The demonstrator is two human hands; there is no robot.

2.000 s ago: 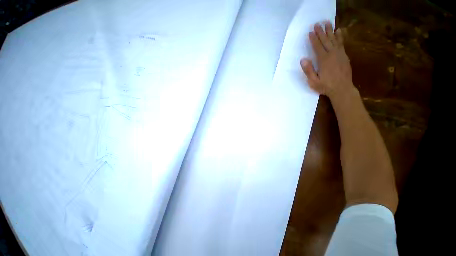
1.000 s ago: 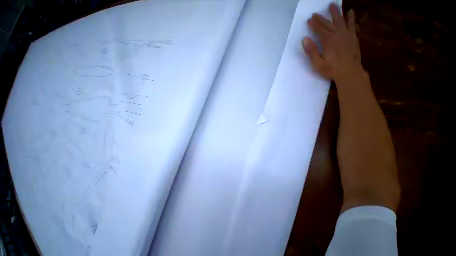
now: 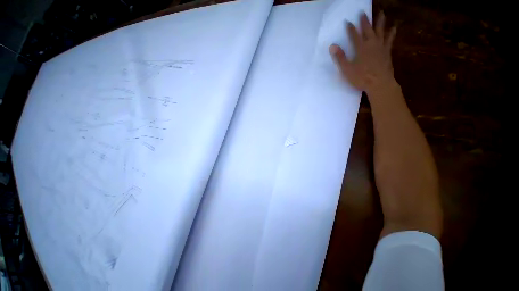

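Observation:
A large white marker paper (image 3: 188, 119) with thin printed outlines covers the left and middle. Its right edge is folded or curled, with a long shadow line beside it. Right of that line lies a plain white sheet (image 3: 244, 199) with a small printed mark near its middle. My right hand (image 3: 367, 59) lies palm down, fingers spread, on the right edge of this sheet near the top, holding nothing. It is slightly blurred. My left hand is not in view.
Brown wooden table (image 3: 364, 187) shows along the right of the paper, under my forearm. A white short sleeve (image 3: 405, 261) is at the bottom right. Dark, unclear clutter lies beyond the paper's left edge. The far right is very dark.
My right hand has shifted slightly left on the sheet's edge. The raised fold in the plain sheet under it looks flatter. More of the dark area beyond the paper's left edge shows.

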